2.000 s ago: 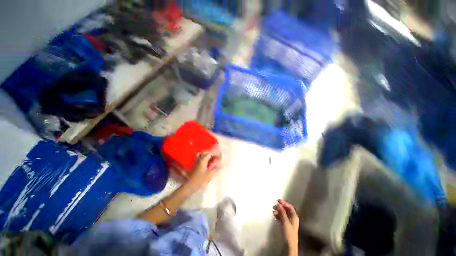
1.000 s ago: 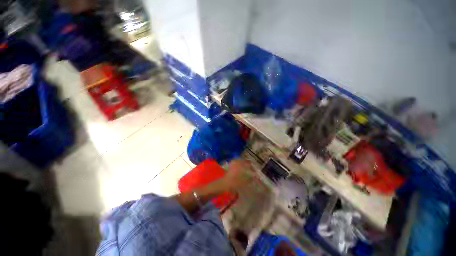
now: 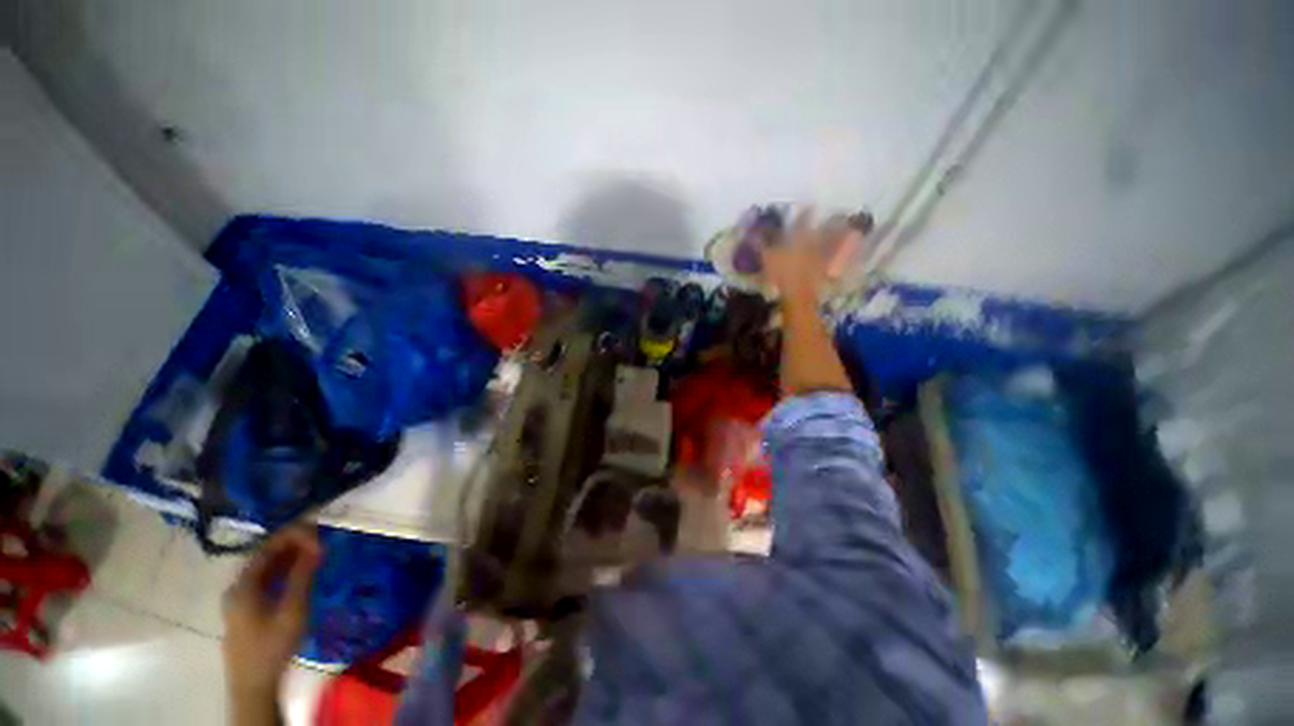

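My right hand [image 3: 806, 258] is stretched far forward to the white wall, blurred, with its fingers around or beside a purple and pale thread cone [image 3: 758, 238]; whether it grips the cone cannot be told. My left hand [image 3: 273, 579] is low at the left, blurred, with fingers partly curled; nothing can be made out in it. A beige-grey sewing machine [image 3: 634, 426] stands on the table between my arms, partly hidden by my sleeve.
Blue plastic bags [image 3: 412, 355] and a black bag [image 3: 263, 433] lie left of the machine. A red item [image 3: 502, 308] is behind. Red material [image 3: 717, 411] lies right of the machine. Light blue material [image 3: 1033, 496] is further right. A red stool [image 3: 355, 695] is below.
The view has turned from the floor and the table's side to face the wall. My right arm now reaches forward to the wall; my left hand is at the lower left.
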